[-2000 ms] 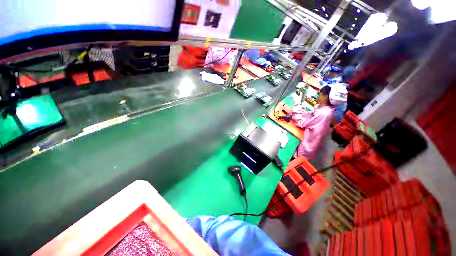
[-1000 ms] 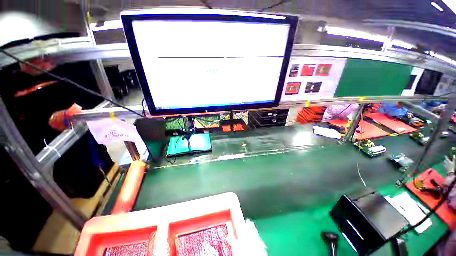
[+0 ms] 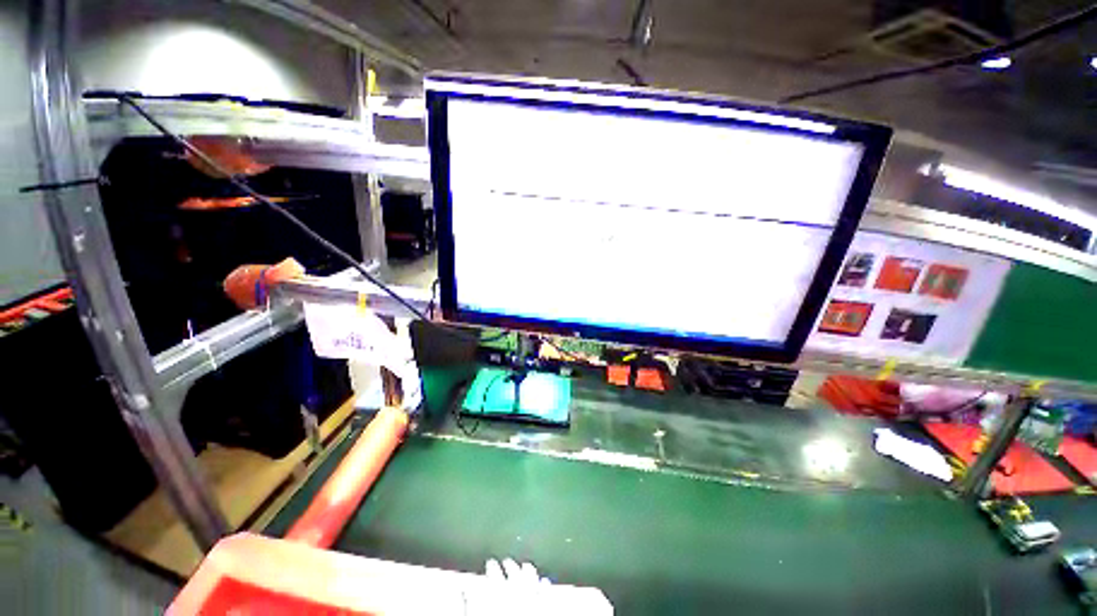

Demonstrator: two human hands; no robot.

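A foam tray (image 3: 349, 579) with a pinkish-white rim and a red pocket lies across the bottom left, cut off by the lower edge. White-gloved fingers, seemingly of my right hand (image 3: 515, 573), lie over the tray's far rim and hold it; the rest of that hand is hidden or out of the picture. My left hand is not in view.
A red padded bar (image 3: 350, 478) runs at the belt's left end, right behind the tray. The green conveyor belt (image 3: 674, 529) crosses the front. Circuit boards (image 3: 1020, 525) lie at the right. A large monitor (image 3: 650, 223) and a small teal screen (image 3: 520, 396) stand beyond.
The view has swung left and up, so the black box and scanner are out of the picture. The tray sits lower in view, near the red bar, with gloved fingers now showing on its far rim.
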